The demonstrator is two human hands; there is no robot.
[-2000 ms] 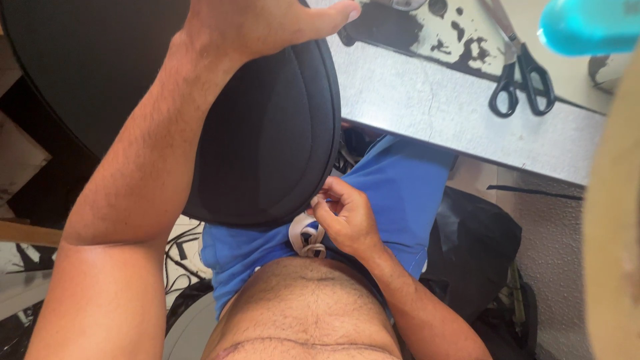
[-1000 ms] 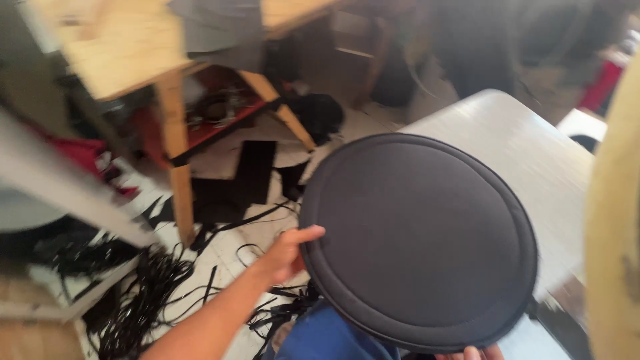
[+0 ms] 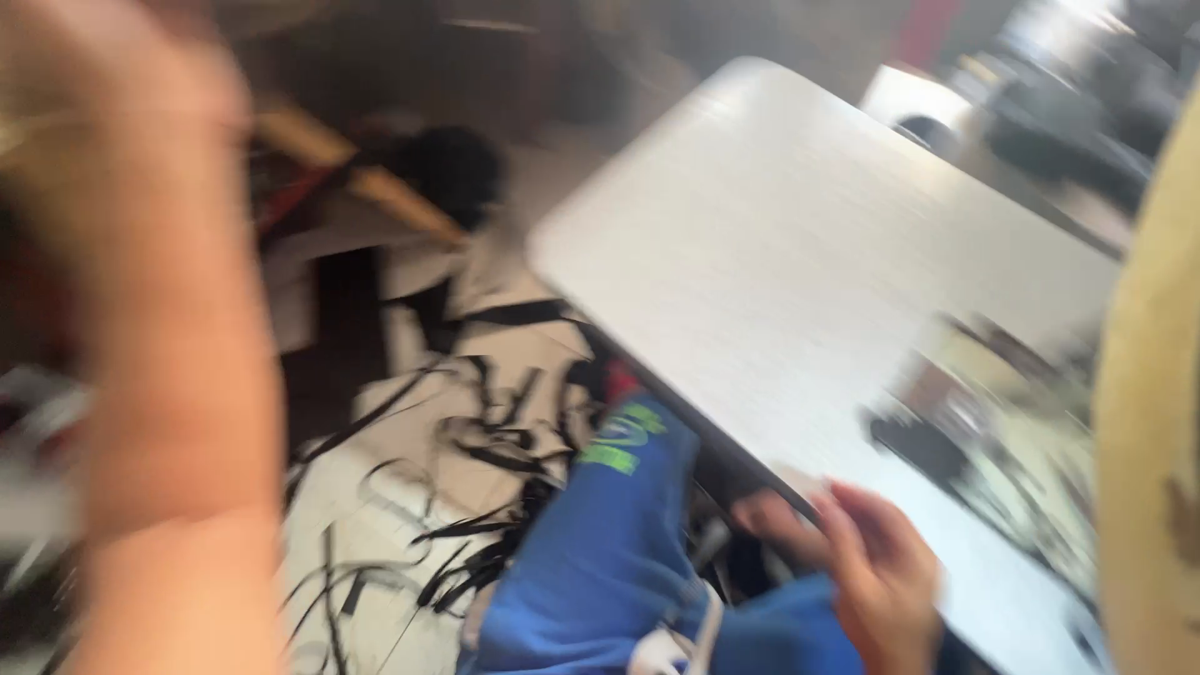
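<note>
My left hand (image 3: 131,56) is raised at the upper left, strongly blurred, with the forearm running down the left side; whether it holds anything cannot be told. My right hand (image 3: 877,562) is at the near edge of the white sewing-machine-like table (image 3: 712,244), thumb and fingers at the edge, with nothing plainly held. Below it are blue trousers (image 3: 581,562) with a white drawstring (image 3: 708,619). The round black padded piece is out of view.
Black strips and scraps (image 3: 487,553) litter the floor at the left. A wooden leg (image 3: 403,197) stands behind them. At the table's right lies a blurred patterned thing (image 3: 994,450). A yellowish curved object (image 3: 1148,394) fills the right edge.
The round black piece, held in both hands one second ago, is no longer in view. My left hand has gone up to the upper left; my right is now at the table edge.
</note>
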